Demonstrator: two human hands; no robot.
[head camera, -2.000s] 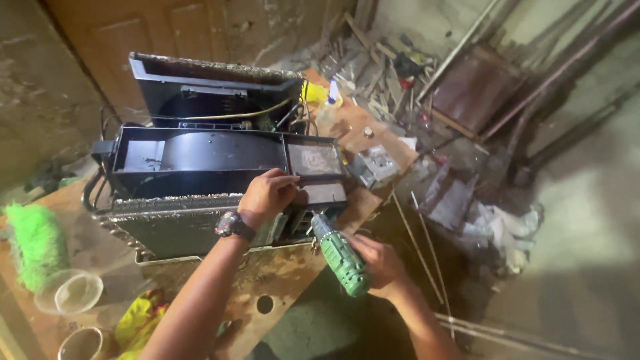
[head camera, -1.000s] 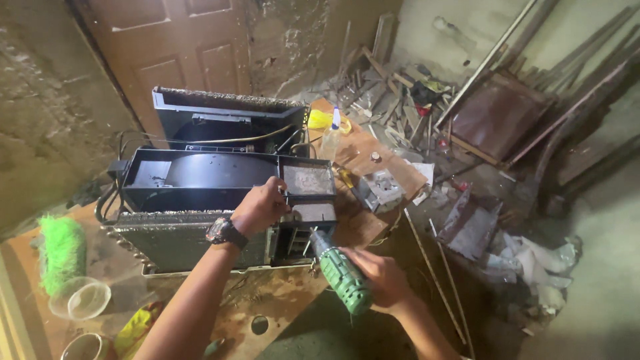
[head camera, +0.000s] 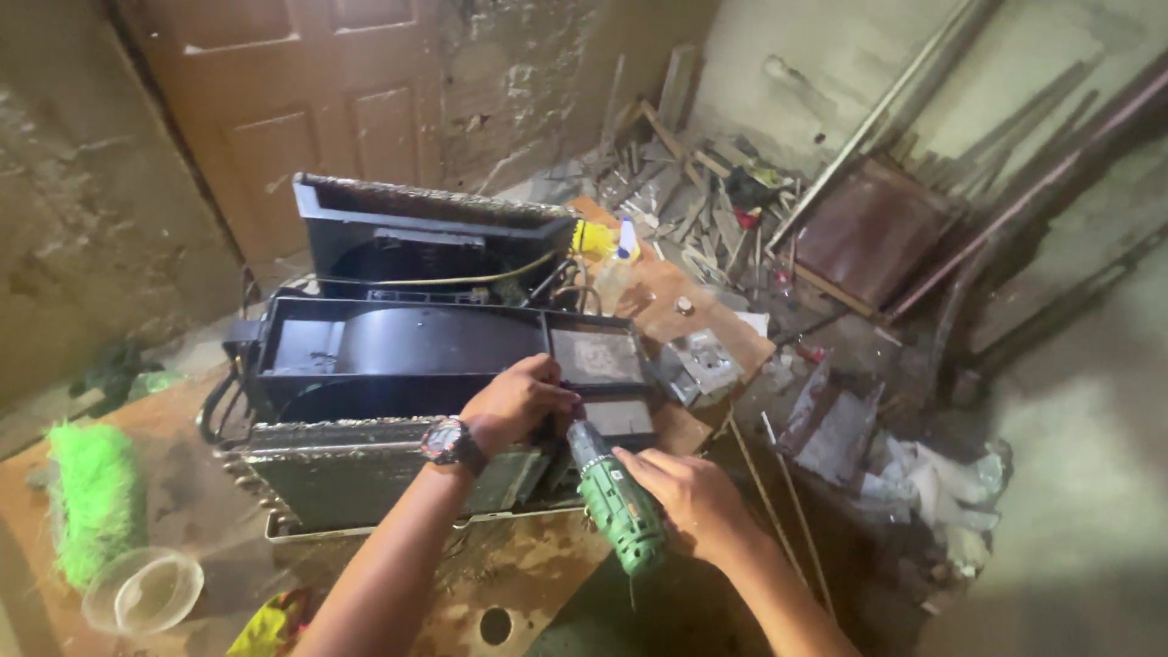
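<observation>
An opened air conditioner unit with a black plastic housing (head camera: 429, 342) and a finned coil (head camera: 356, 484) along its near side rests on a wooden board. My right hand (head camera: 684, 497) grips a green cordless drill (head camera: 620, 511), its nose pointing up and left at the unit's right compartment. Beside the drill's tip is my left hand (head camera: 520, 401), with a watch on the wrist and the thumb and fingers close together at the housing's edge. Whether those fingers pinch a small part cannot be told. The drill's bit and the spot under the fingertips are hidden.
On the board (head camera: 520, 566) are a bright green fibrous roll (head camera: 96, 502), a clear plastic tub (head camera: 143, 591), a yellow cloth (head camera: 269, 625), a spray bottle (head camera: 616, 269) and a metal box (head camera: 701, 363). Wood scraps, thin rods and crumpled plastic (head camera: 940, 488) lie on the floor at right.
The drill's nose has come up beside my left fingertips; a second ago it was lower and to the right of them. My left hand stays at the housing's edge.
</observation>
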